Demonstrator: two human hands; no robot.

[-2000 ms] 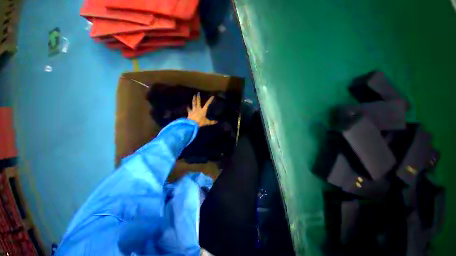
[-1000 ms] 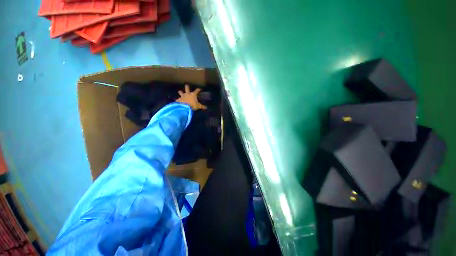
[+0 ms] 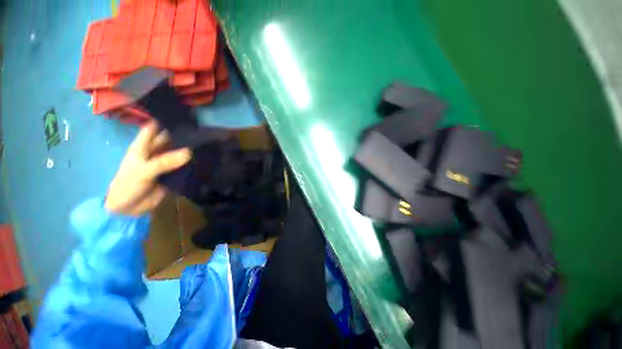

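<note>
My left hand (image 3: 142, 172), in a blue sleeve, is raised over the left side of an open brown carton (image 3: 164, 235) on the floor. It holds small black boxes (image 3: 166, 102), blurred, one standing up past the fingers; how many I cannot tell. More black boxes (image 3: 235, 225) lie in the carton. On the green bench at right is a heap of small black boxes (image 3: 392, 162), some with gold marks. My right hand is not in view.
Stacked red-orange sheets (image 3: 157, 41) lie on the blue floor (image 3: 41, 191) beyond the carton. The bench's edge (image 3: 303, 187) runs diagonally beside the carton. My dark-clothed leg (image 3: 290, 272) is between carton and bench. More red material (image 3: 10, 262) is at the far left.
My left hand was spread over the boxes inside the carton. It has come up and to the left with black boxes in it. The view has shifted, and the bench heap appears further left.
</note>
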